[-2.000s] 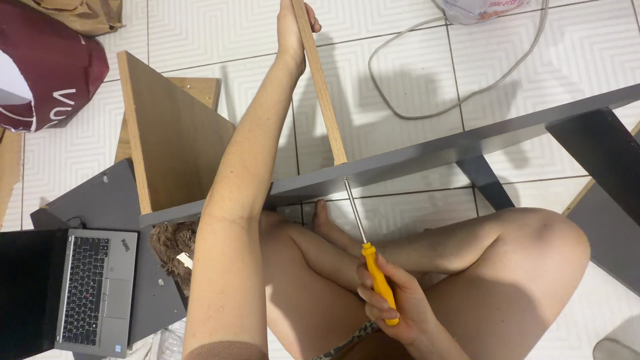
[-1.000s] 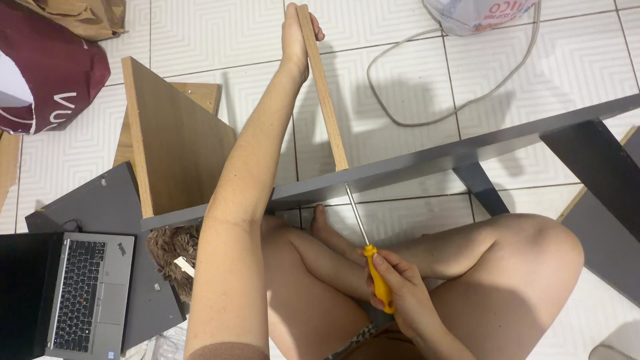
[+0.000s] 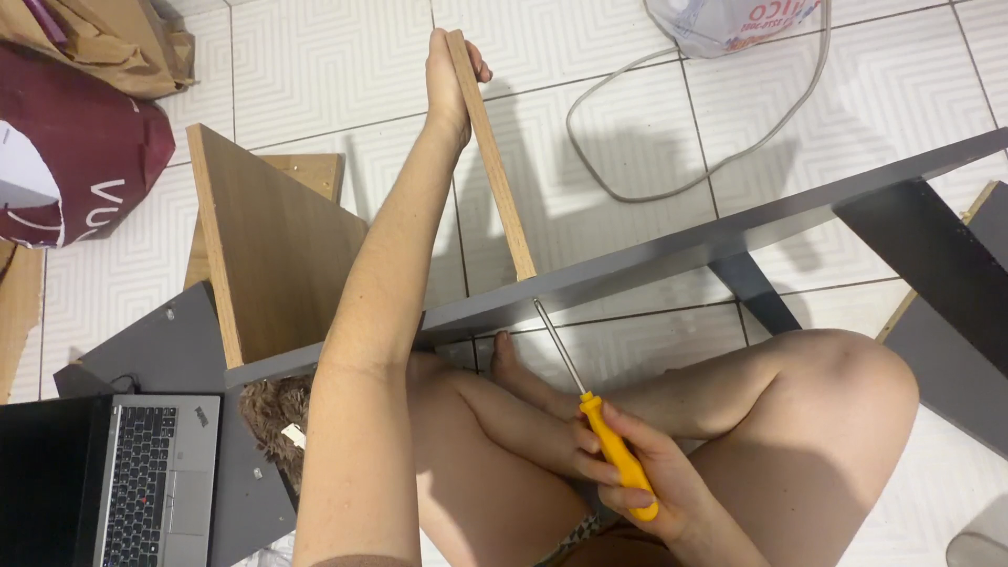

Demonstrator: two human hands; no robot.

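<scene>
My right hand (image 3: 638, 472) is closed around the yellow handle of a screwdriver (image 3: 618, 457). The screwdriver's metal shaft slants up and left, and its tip meets the near face of a long grey board (image 3: 646, 264). On the far side of that board, opposite the tip, a wood-coloured panel (image 3: 496, 169) stands with its end against the grey board. My left hand (image 3: 453, 83) grips the panel's far end, with the palm on its left side and fingertips showing on the right. Further left, another wood-coloured panel (image 3: 272, 244) meets the grey board near its end.
An open laptop (image 3: 157, 480) rests on a dark panel (image 3: 181, 339) at lower left, beside a brown furry item (image 3: 272, 409). Dark crosspieces (image 3: 937, 260) extend from the long board at right. A grey cable (image 3: 709, 169), a plastic bag (image 3: 732, 24) and a maroon bag (image 3: 94, 157) lie around.
</scene>
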